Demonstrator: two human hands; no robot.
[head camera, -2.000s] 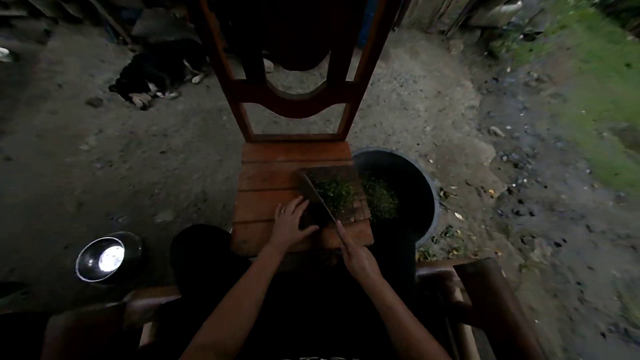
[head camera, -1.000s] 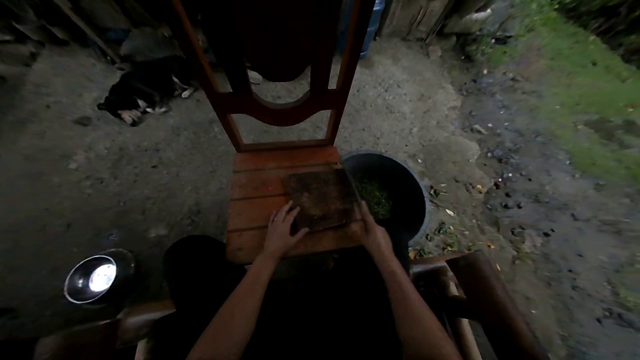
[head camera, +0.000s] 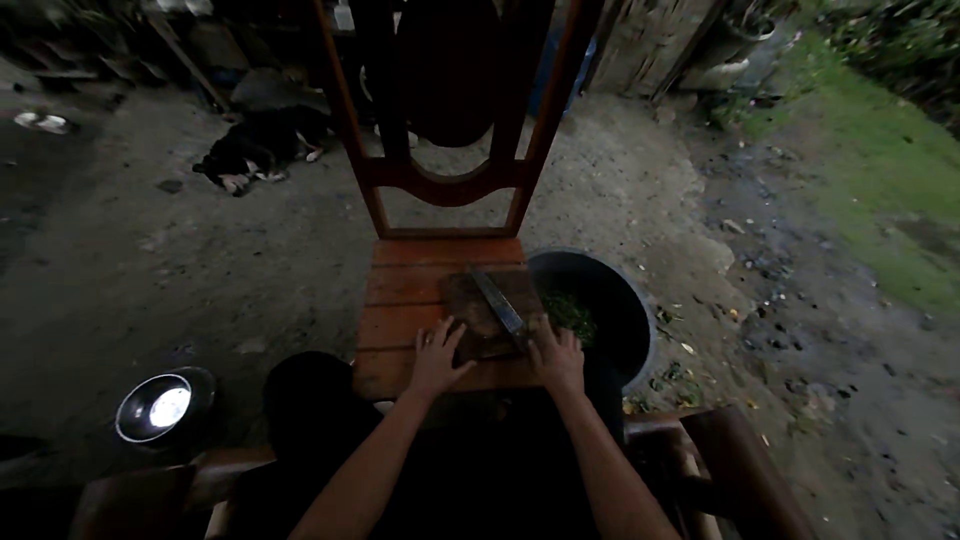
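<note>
A wooden chopping board (head camera: 480, 319) lies on the slatted seat of a wooden chair (head camera: 397, 307). Across the board rests a knife (head camera: 496, 301), its blade pointing toward the chair back. My left hand (head camera: 439, 356) is spread at the board's near left corner and holds nothing. Beside the knife's near end, my right hand (head camera: 556, 352) lies at the board's right edge; whether its fingers close on the handle cannot be told. Right of the seat stands a large dark tub (head camera: 634, 322) with chopped green leaves (head camera: 570, 315) in it.
A black and white dog (head camera: 262, 146) lies on the ground beyond the chair to the left. A shiny metal bowl (head camera: 154, 409) is at the lower left. Wooden armrests (head camera: 742, 465) flank my legs. The chair's tall back (head camera: 450, 184) rises ahead, and scattered leaves lie right of the tub.
The chopped greens that lay on the board two seconds ago are gone from it. The knife, earlier upright over the board in my right hand, now lies flat across it.
</note>
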